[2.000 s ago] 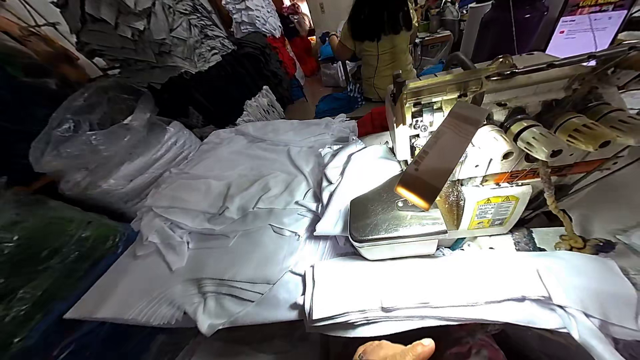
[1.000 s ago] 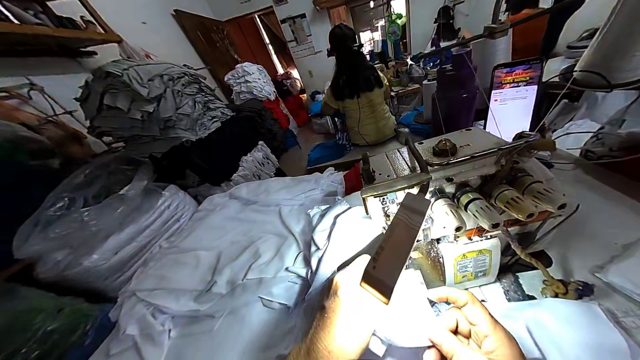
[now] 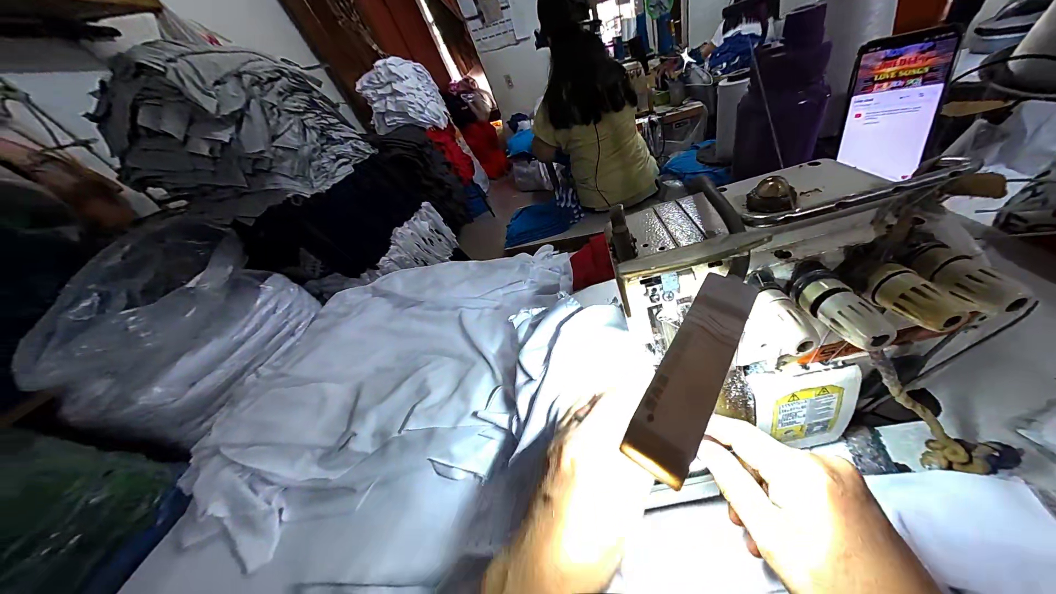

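Observation:
White fabric pieces [image 3: 396,371] lie in a loose heap left of an overlock sewing machine [image 3: 808,198]. My left hand [image 3: 586,487], washed out by bright light, is over the white cloth in front of the machine; its fingers are hidden behind a flat lamp bar [image 3: 693,379] on the machine. To its right, my right hand [image 3: 784,495] has its thumb and fingers bent close together beside the lower end of that bar. Glare hides whether cloth is between them. White cloth [image 3: 965,520] also lies under and right of my right hand.
Clear plastic bags [image 3: 181,330] stand at the left, with grey [image 3: 223,124] and black fabric piles [image 3: 338,206] behind. A person [image 3: 598,140] sits beyond the machine, facing away. A lit phone [image 3: 899,103] stands behind the machine; thread tension dials [image 3: 841,305] line its front.
Two seconds ago only fingertips showed at the bottom edge; both hands are now up at the machine. The view has tilted up since then. My right hand has turned since one second ago.

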